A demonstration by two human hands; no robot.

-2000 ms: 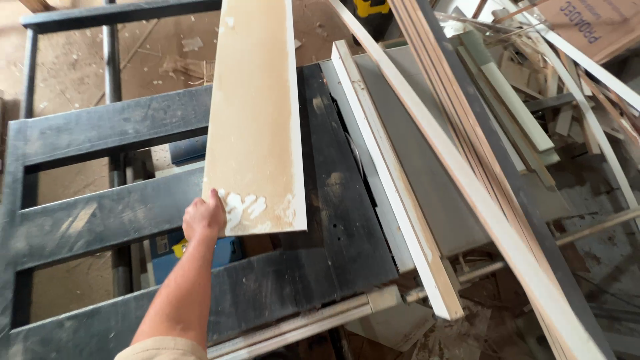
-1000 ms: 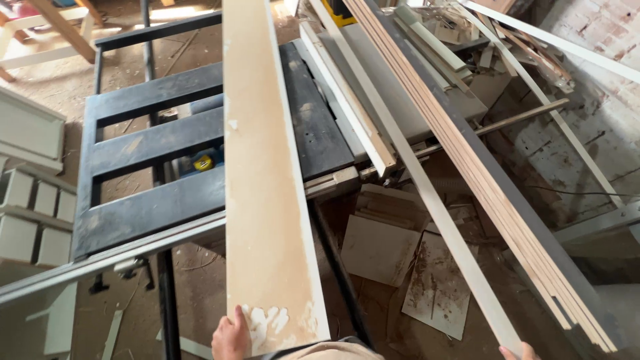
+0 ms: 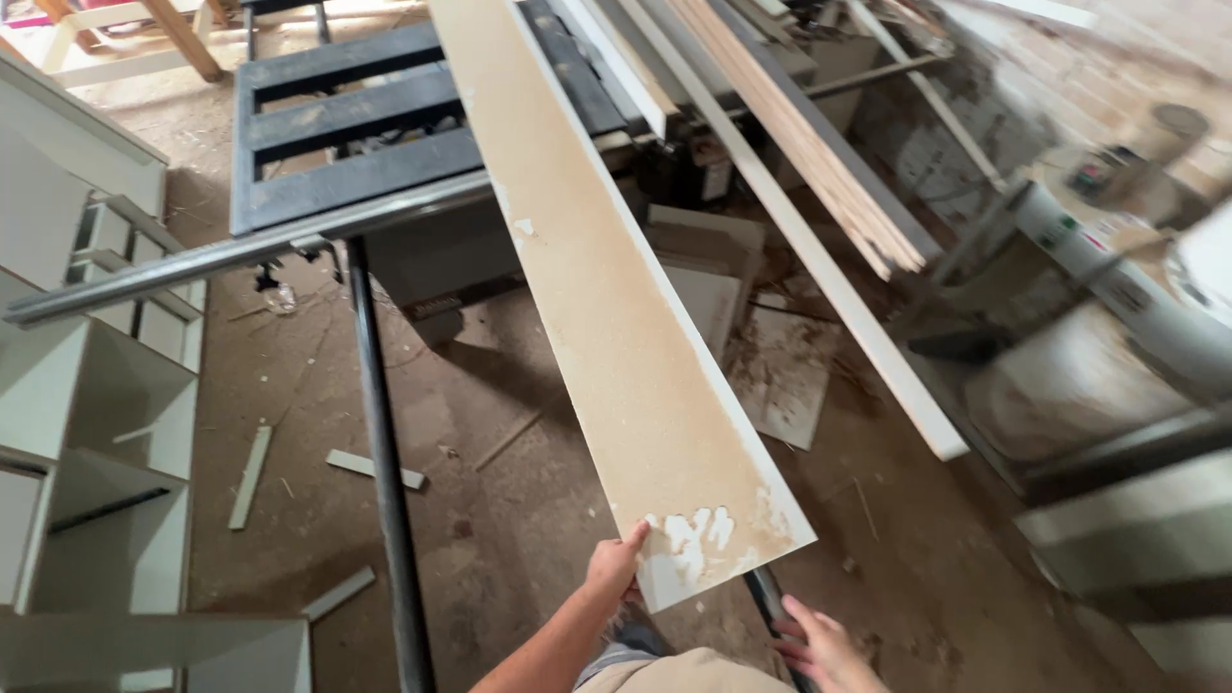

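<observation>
A long board (image 3: 616,318) with a tan, dusty face and white edges slants from the black slatted machine table (image 3: 356,115) down toward my body. White patches mark its near end. My left hand (image 3: 618,566) grips the left edge near that end, thumb on top and fingers beneath. To the right of the board's near corner, my right hand (image 3: 813,640) is apart from it, fingers spread and holding nothing. A dark metal bar (image 3: 765,592) passes beside the right hand; whether they touch I cannot tell.
Right of the board lie a narrow pale strip (image 3: 818,260) and a stack of wooden strips (image 3: 799,135). White cabinet carcasses (image 3: 125,462) stand at left. A metal rail (image 3: 260,231) fronts the table. Offcuts (image 3: 250,476) litter the floor, and a machine with a cylindrical housing (image 3: 1088,231) is at right.
The view has shifted back from the table. My left hand still holds the board's near end. My right hand, at the narrow pale strip's end one second ago, is now apart from it.
</observation>
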